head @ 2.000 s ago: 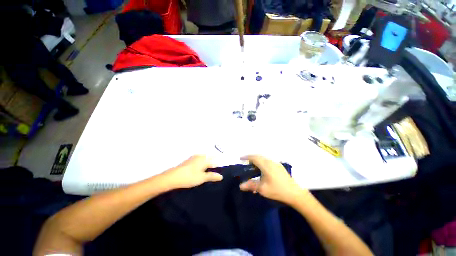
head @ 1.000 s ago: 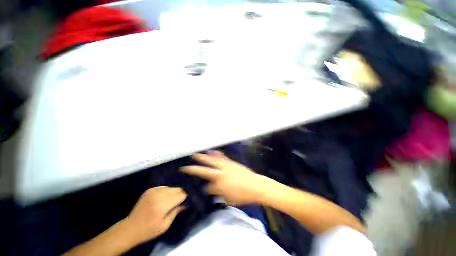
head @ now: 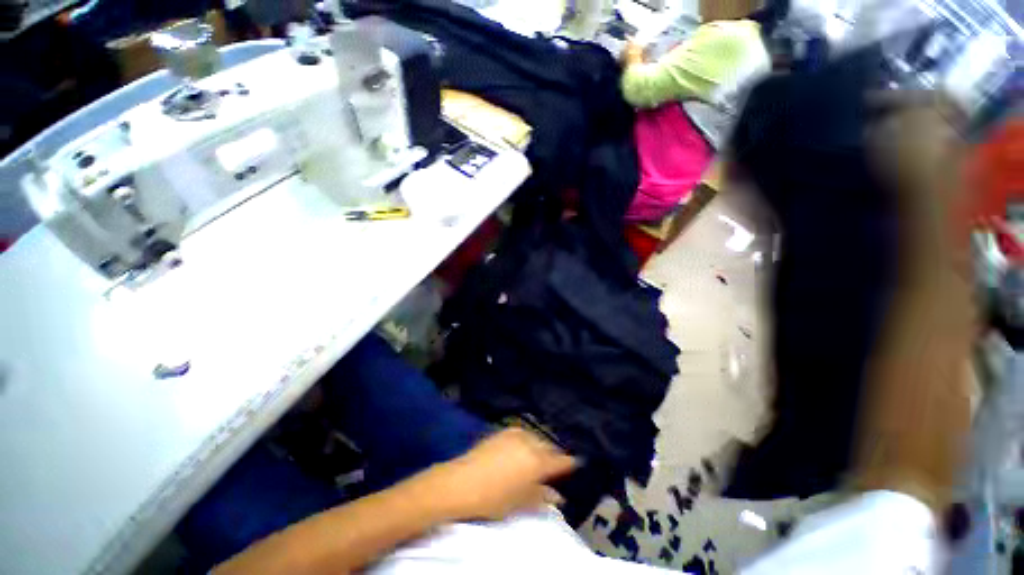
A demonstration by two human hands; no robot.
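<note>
A dark garment (head: 825, 258) hangs at the right from my raised right hand (head: 915, 140), which is blurred and grips its upper part. My left hand (head: 517, 472) is low in the middle, over my lap, with fingers bent near dark cloth; whether it holds any cloth is unclear. A heap of dark garments (head: 561, 337) lies beside the table's right end, beyond my left hand.
The white table (head: 258, 326) is at the left with the sewing machine (head: 225, 157), yellow-handled snips (head: 380, 213) and a small white curved piece (head: 172, 370). A person in a yellow-green top (head: 702, 67) sits behind. Dark scraps (head: 663, 522) litter the floor.
The view has swung to the right, away from the table's middle. My right hand has moved from the lap up to the right, lifting a dark garment. My left hand remains low.
</note>
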